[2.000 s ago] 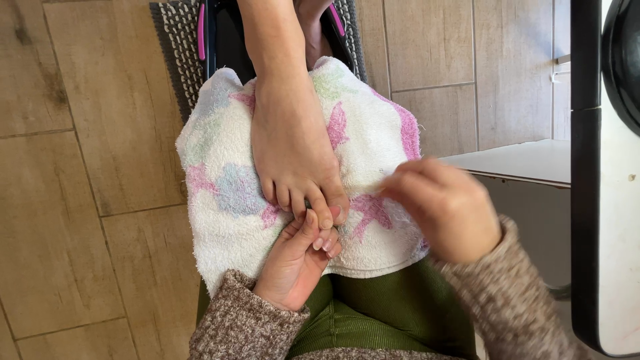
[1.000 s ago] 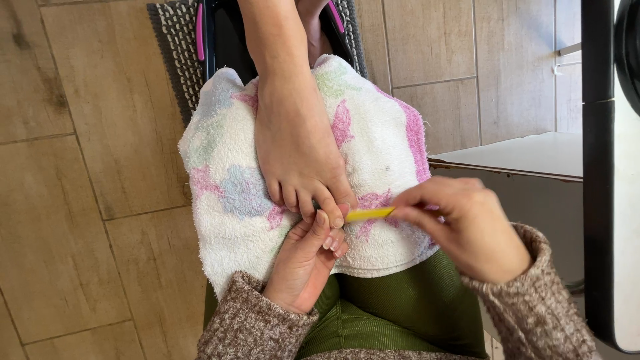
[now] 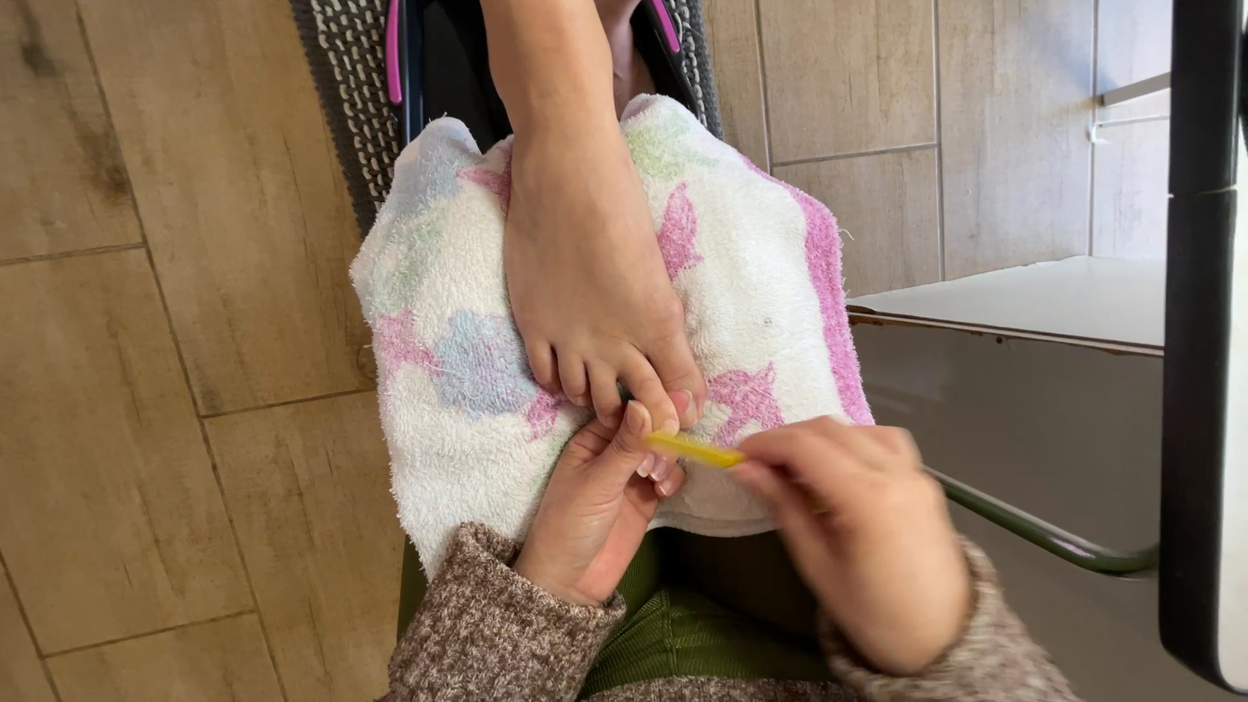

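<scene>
A person's bare foot [image 3: 595, 253] rests, toes toward me, on a white terry towel [image 3: 760, 312] with pink, blue and green patterns, spread over my lap. My left hand [image 3: 604, 497] grips the toe beside the big toe, thumb on the near side and fingers tucked around and under the toe tips. My right hand [image 3: 858, 517], somewhat blurred, pinches a yellow nail file [image 3: 694, 449]. The file's far end lies against the tip of that held toe. My right fingers partly hide the file's near end.
At the right stand a white-topped table edge [image 3: 1204, 390] and a white shelf panel [image 3: 1033, 302], with a green metal tube [image 3: 1053, 536] below. A woven mat [image 3: 356, 88] and a black footrest or seat with pink trim [image 3: 394, 54] are beyond the towel. Wood-look tiles [image 3: 263, 322] cover the floor.
My right hand and the yellow file have shifted from the big toe's side to the tip of the neighbouring toe. My left hand stays at the toes.
</scene>
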